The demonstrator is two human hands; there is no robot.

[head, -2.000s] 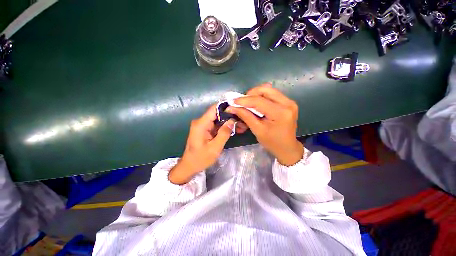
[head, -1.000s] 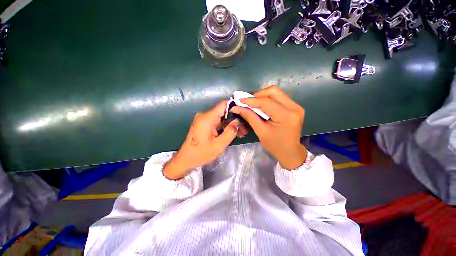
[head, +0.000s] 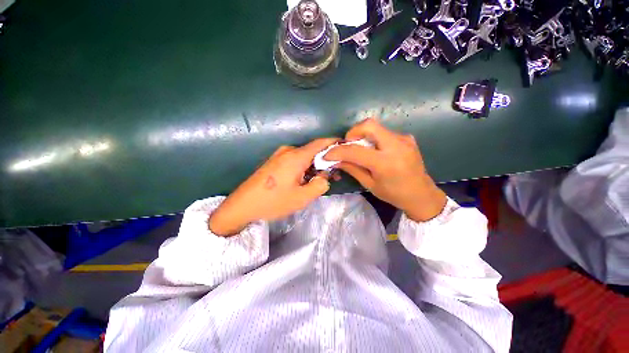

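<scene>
My left hand [head: 281, 180] is at the centre, near the table's front edge, with its fingers around a small dark unit [head: 312, 174], mostly hidden by the fingers. My right hand [head: 390, 165] pinches a folded white wipe [head: 330, 157] and presses it on the unit's upper side. The two hands nearly touch at the fingertips. The unit's face and any clip on it are hidden.
A glass bottle with a metallic conical top [head: 307, 48] stands ahead, beside a white sheet [head: 346, 11]. A pile of clips [head: 476, 27] lies at the upper right of the green table [head: 172, 83]. A clamped unit [head: 473, 98] lies right. Another person's sleeve [head: 593, 207] shows far right.
My left hand has turned, showing more of its back and covering more of the unit. The wipe has moved lower across the unit. The view has shifted slightly.
</scene>
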